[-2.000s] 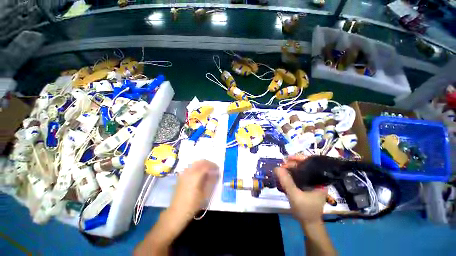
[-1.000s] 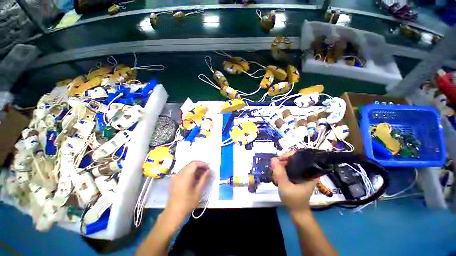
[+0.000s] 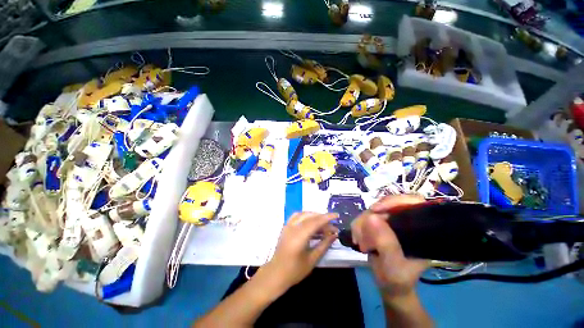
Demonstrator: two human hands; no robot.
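Note:
My right hand (image 3: 384, 246) is shut around the black electric screwdriver (image 3: 454, 230), which lies level and points left. My left hand (image 3: 301, 246) is at the screwdriver's front end, its thumb and fingertips bent close together. The fingers hide the driver tip, and I cannot tell whether they hold anything small. Round yellow units with blue marks lie on the white sheet: one at the left (image 3: 200, 202) with white cords hanging down, and one near the middle (image 3: 317, 167).
A white foam tray (image 3: 163, 237) with heaped white units stands left. A grey speckled dish (image 3: 206, 160) sits beside it. Corded white-and-brown units (image 3: 403, 154) lie behind the screwdriver. A blue basket (image 3: 528, 157) is at the right. Yellow units (image 3: 368, 106) lie at the back.
My left hand has moved right to the screwdriver's front end. The screwdriver appears larger, and its yellow-and-blue banded front no longer shows. Its cable now runs out to the right.

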